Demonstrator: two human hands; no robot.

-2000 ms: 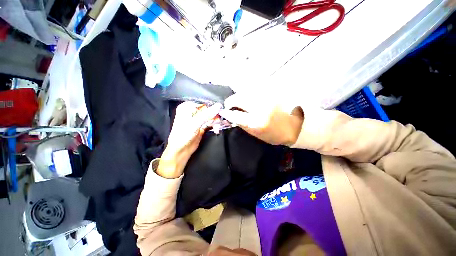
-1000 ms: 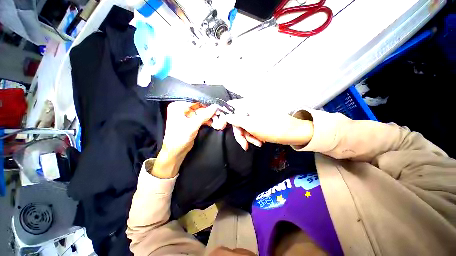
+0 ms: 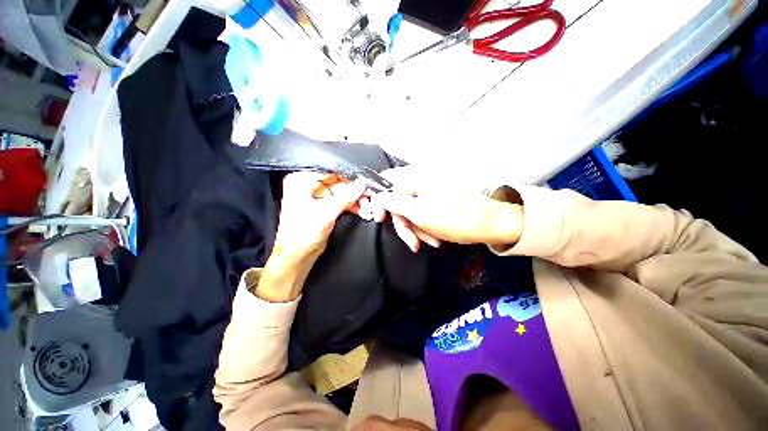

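The black garment (image 3: 198, 202) hangs over the table edge at left and over my lap. Its smoother, shiny leather-like panel (image 3: 307, 154) lies just above my hands at the table edge. My left hand (image 3: 307, 215) is closed around small orange thread snips (image 3: 330, 182), mostly hidden in the fingers; short dark points show near the fingertips. My right hand (image 3: 446, 210) meets it and pinches the panel's dark edge, with its lower fingers stretched out. The fingertips are overexposed, so the exact cutting spot and any threads cannot be made out.
Red-handled scissors (image 3: 524, 34) and a black box (image 3: 438, 12) lie on the white table (image 3: 505, 109). Metal machine parts (image 3: 368, 46) and light-blue round objects (image 3: 268, 105) stand near the cloth. A blue crate (image 3: 608, 175) is beyond the edge, a grey motor-like machine (image 3: 63, 364) lower left.
Since the first frame, more of the leather-like panel shows above my hands, and my right hand's lower fingers have stretched out. In the last second my hands have barely moved.
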